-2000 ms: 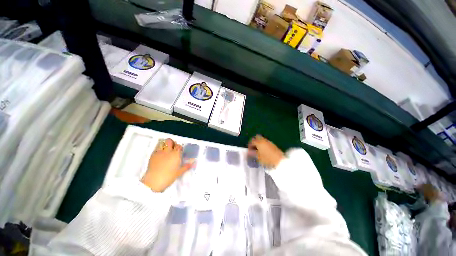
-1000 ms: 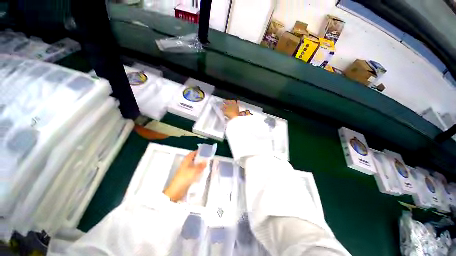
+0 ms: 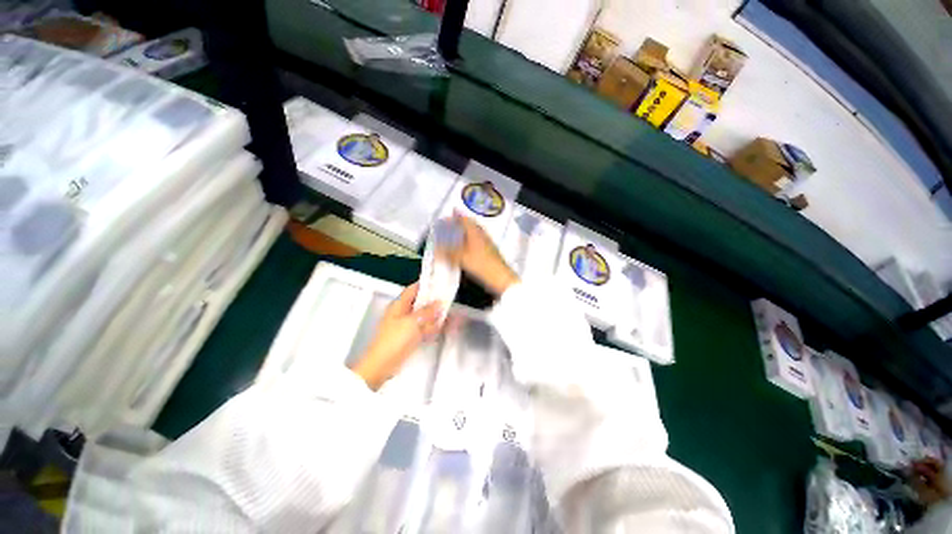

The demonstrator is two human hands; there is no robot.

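Observation:
A bagged handheld device [image 3: 439,273], whitish with a grey-blue end, is held upright above the tray between my hands. My left hand [image 3: 395,332] grips its lower end. My right hand [image 3: 482,257] is at its grey-blue upper end, its fingers partly hidden and blurred. Below, the white blister tray [image 3: 303,329] holds more bagged devices in long compartments; its left part looks blank white, and my sleeves cover much of it. Just beyond stand an open gift box with a pale device [image 3: 530,238] and white lids with round logos [image 3: 483,198].
Stacked full trays [image 3: 125,224] rise at left beside a black post [image 3: 246,104]. More boxes [image 3: 785,349] run along the green belt at right, near a crumpled clear bag [image 3: 846,501] and a co-worker's hand [image 3: 927,480]. A green shelf [image 3: 585,146] crosses above.
My right hand has come back from the box row to the device in my left hand, which is now raised. The box row has shifted right, with more boxes now showing in front.

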